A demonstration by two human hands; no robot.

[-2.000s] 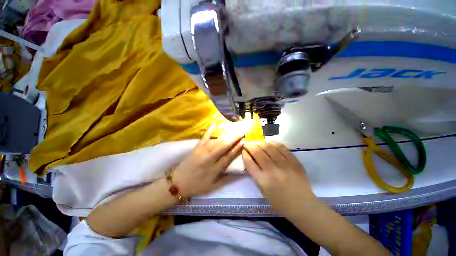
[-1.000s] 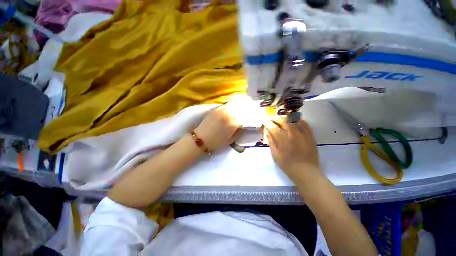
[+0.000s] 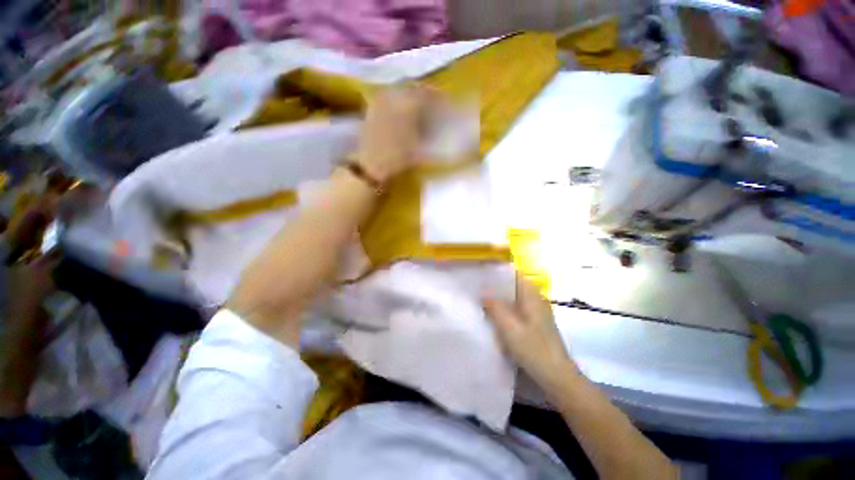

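Note:
The mustard fabric (image 3: 511,80) and joined white fabric (image 3: 436,323) lie spread left of the needle area, blurred by motion. A narrow mustard strip (image 3: 469,251) edges the white fabric, and a brighter yellow end reaches toward the machine light. My left hand (image 3: 398,127) is at the upper part of the fabric, blurred; its fingers are unclear. My right hand (image 3: 525,323) holds the white fabric's right edge just below the yellow end. The sewing machine (image 3: 694,178) stands right of the fabric; its presser foot is lost in glare.
Scissors (image 3: 773,361) with yellow and green handles lie on the white table (image 3: 656,361) at the right. A grey box (image 3: 141,127) stands at the left. Pink cloth (image 3: 375,23) lies behind. Part of another person's arm (image 3: 23,328) shows at the far left edge.
The fabric has come away from the needle area and is turned, showing more white fabric. My left hand has moved up and away from the needle. The view has shifted, so the machine appears further right.

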